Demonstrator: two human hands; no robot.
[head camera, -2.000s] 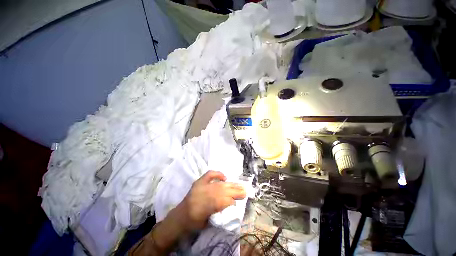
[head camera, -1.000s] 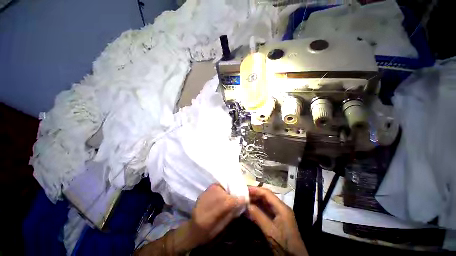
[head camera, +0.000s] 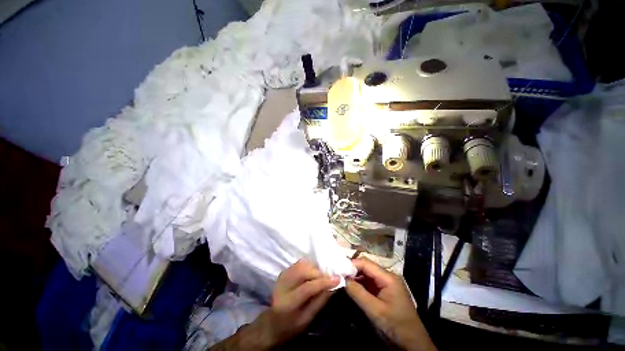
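A white knit garment piece (head camera: 264, 212) spreads from the needle area of the overlock machine (head camera: 438, 89) down to my hands. My left hand (head camera: 301, 295) pinches its lower edge between thumb and fingers. My right hand (head camera: 380, 295) pinches the same edge just to the right, with the fingertips of both hands close together. The hands are below and left of the machine head. Bright lamp glare covers part of the cloth and the needle area.
A large ruffled white heap (head camera: 109, 171) lies at left, over a pale board (head camera: 130, 264). A blue tray (head camera: 548, 88) with white pieces stands behind the machine. Pale cloth (head camera: 582, 206) hangs at right. Tension knobs (head camera: 436, 152) line the machine front. A blue-white wall (head camera: 82, 62) is at upper left.
My right hand has come clearly into view and taken hold of the cloth edge beside my left. Since one second ago, both hands have shifted slightly right, still gripping it.
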